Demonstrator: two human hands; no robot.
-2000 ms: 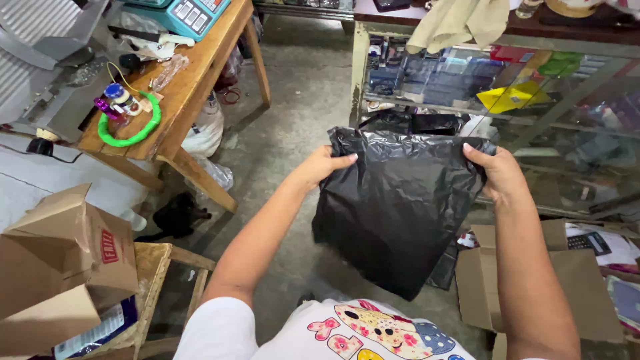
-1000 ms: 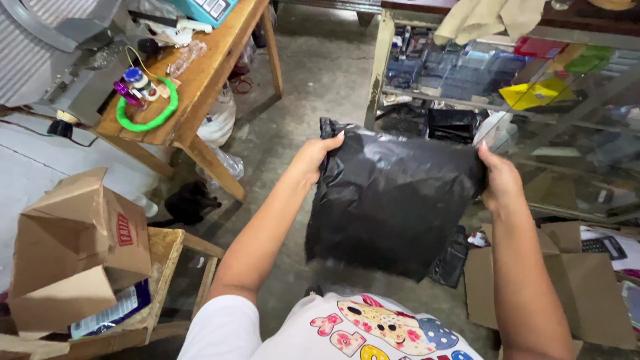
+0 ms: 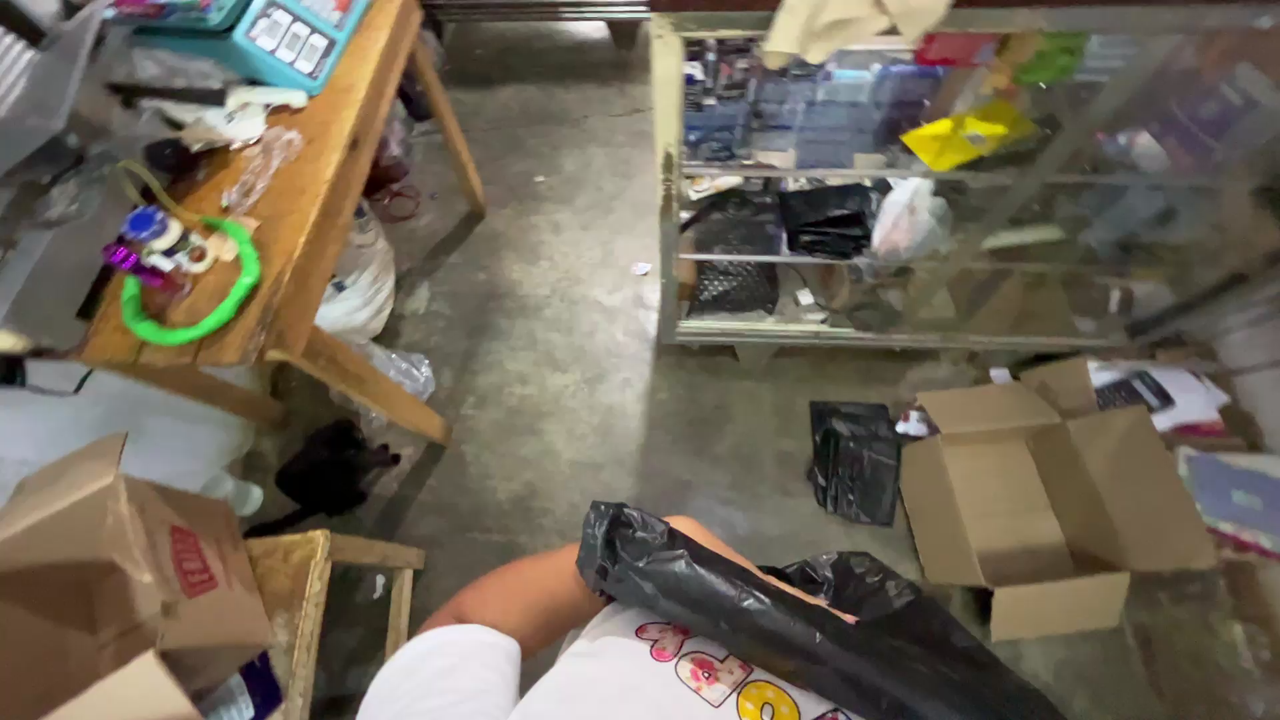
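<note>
A black plastic bag [image 3: 790, 620] lies slanted across the bottom, in front of the patterned white shirt. My left arm reaches in from the lower left and passes behind the bag's raised end. Skin shows along the bag's upper edge, narrowing towards the right; the bag hides most of my left hand, so its grip cannot be made out. No part of my right hand can be seen. Another folded black plastic bag [image 3: 853, 463] rests on the floor beside an open cardboard box [image 3: 1000, 500].
At left stands a wooden table [image 3: 330, 170] with a teal scale [image 3: 270, 40] and green ring [image 3: 250, 270]. Below are a black cat [image 3: 325, 470], a wooden stool [image 3: 315, 590] and a carton [image 3: 190, 560]. A glass display case [image 3: 668, 200] stands upper right.
The black bag, earlier held spread between both hands, has moved down and close to the body. My right hand has left the view. The folded bag and floor box now show more fully.
</note>
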